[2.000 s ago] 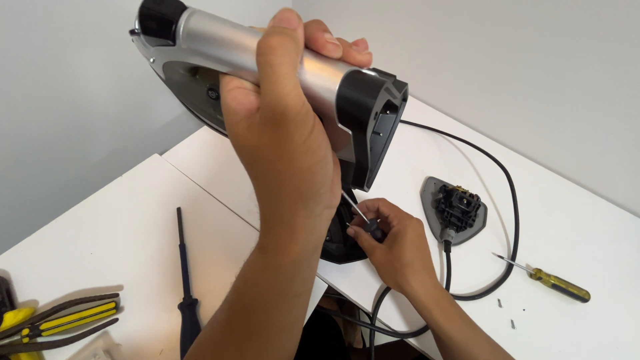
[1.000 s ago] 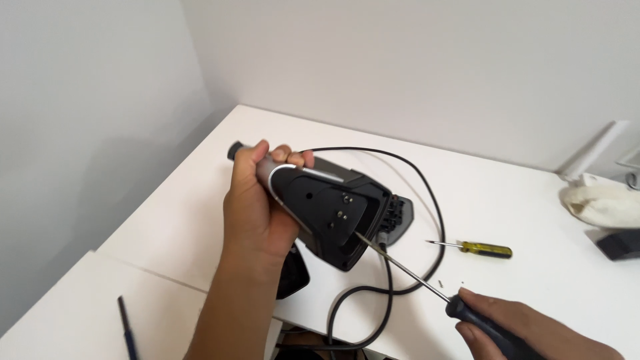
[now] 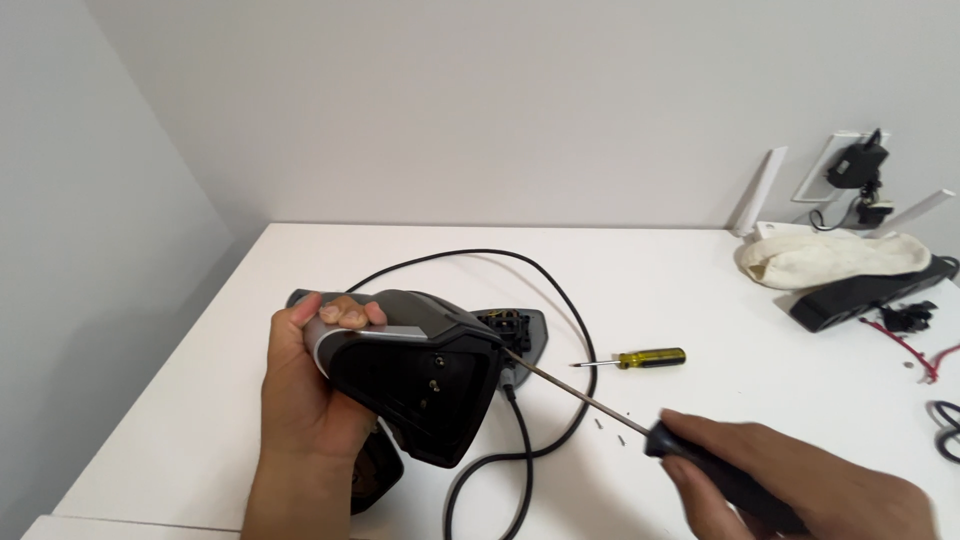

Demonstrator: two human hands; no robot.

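Observation:
My left hand (image 3: 319,375) grips the silver and black handheld appliance housing (image 3: 420,382) by its handle, its open underside with several metal pins or screws facing me. In my right hand (image 3: 787,472) is a long-shafted screwdriver (image 3: 585,395) with a dark handle; its tip meets or overlaps the upper right edge of the housing. Behind the housing lies a grey base plate (image 3: 538,337) with a black mechanism and a cable fitting. A dark shell part (image 3: 379,465) shows below my left hand, partly hidden.
A yellow and black screwdriver (image 3: 652,358) lies right of the looping black cable (image 3: 577,330), with small screws (image 3: 621,440) nearer me. At the right are a cream cloth item (image 3: 832,259), a black power strip (image 3: 870,292), red wires (image 3: 904,341) and a plug adapter (image 3: 857,165) on the wall.
Two seconds ago my right hand was beneath the raised housing; it now holds the long screwdriver at the right. The housing has been lowered and turned. The view has shifted toward the wall.

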